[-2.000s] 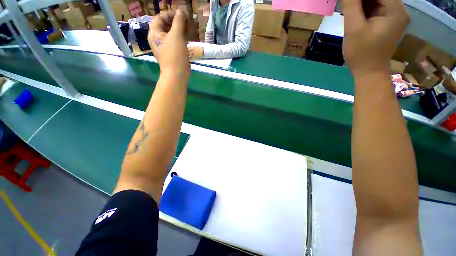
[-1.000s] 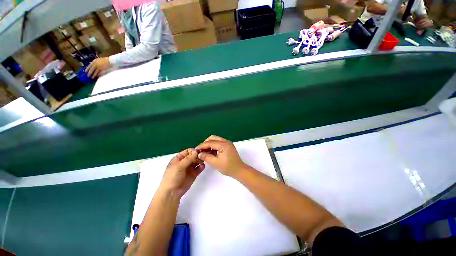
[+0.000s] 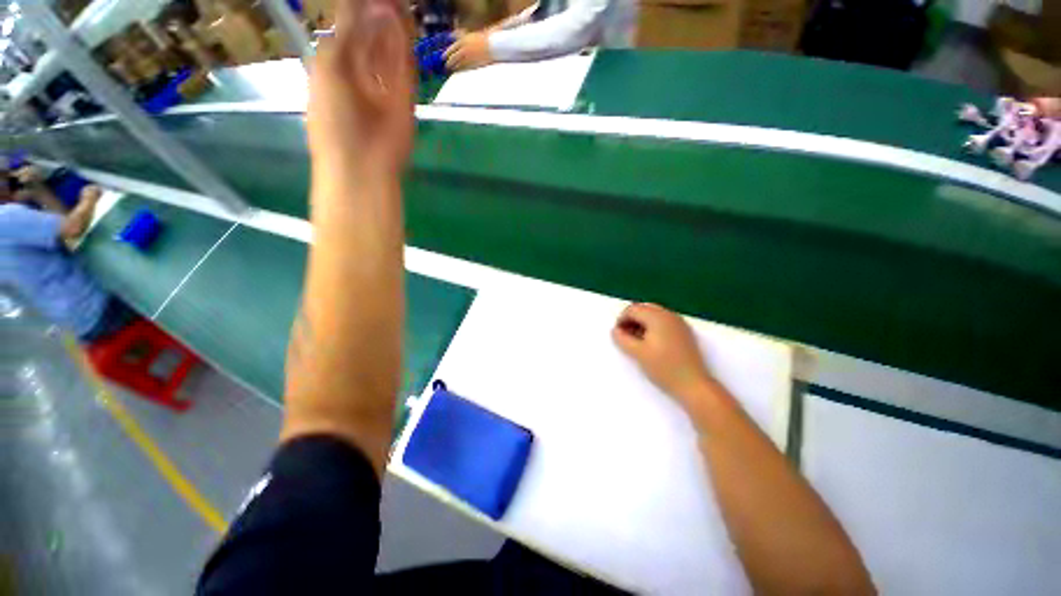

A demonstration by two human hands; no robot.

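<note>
My left hand (image 3: 370,76) is raised high at the top of the view, blurred, with its fingertips cut off by the upper edge, so I cannot tell whether it holds anything. My right hand (image 3: 661,347) is low over the white board (image 3: 605,466), with curled fingers; a small dark spot shows between them, but I cannot tell if it is a held thing or shadow. A blue zip pouch (image 3: 469,452) lies at the left edge of the board.
The green belt (image 3: 698,239) runs behind the board. Across it, a person's sleeved arm (image 3: 547,35) reaches to a blue item. Pink-white cords (image 3: 1015,134) lie at right. At left are another blue item (image 3: 141,229), a seated person (image 3: 52,256) and a red stool (image 3: 146,361).
My hands were together over the board; now my left hand is raised and my right hand is apart, over the board. The view has swung left. The pink sheet is out of view.
</note>
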